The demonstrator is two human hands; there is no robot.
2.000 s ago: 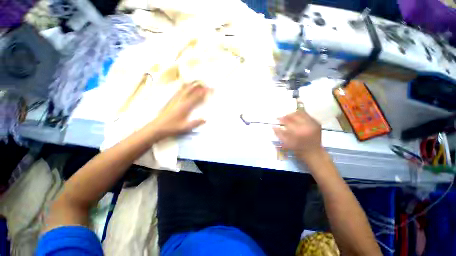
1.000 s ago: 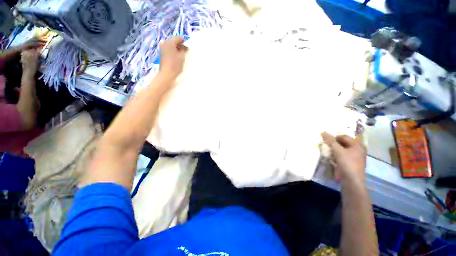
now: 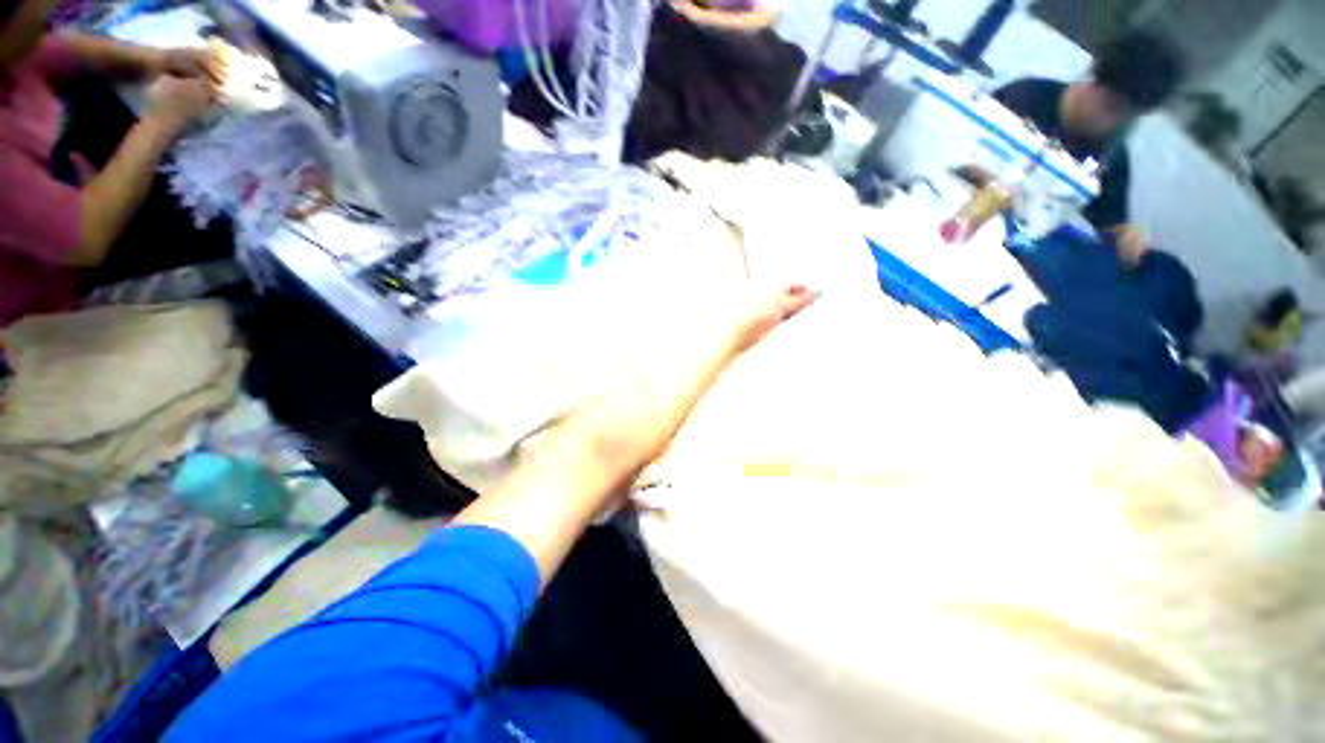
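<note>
A large cream garment piece (image 3: 872,494) spreads from the table's left part across the front and out to the right, glaring white in the middle. My left hand (image 3: 780,308) is on the cloth near its upper middle, with the fingers bent; whether they pinch the cloth is too washed out to tell. My left forearm in a blue sleeve lies across the cloth. My right hand is not in view. My own machine head is not in view.
A heap of whitish-lavender strips (image 3: 531,218) lies left of the cloth. Behind it stands a grey machine end (image 3: 422,131). A person in pink works at far left, another person sits at upper right with dark cloth (image 3: 1104,312). Tan pieces (image 3: 116,385) lie at lower left.
The view has swung, so more of the workshop shows and the phone and my machine have left the picture. The cloth now stretches far to the right. My right hand has left view.
</note>
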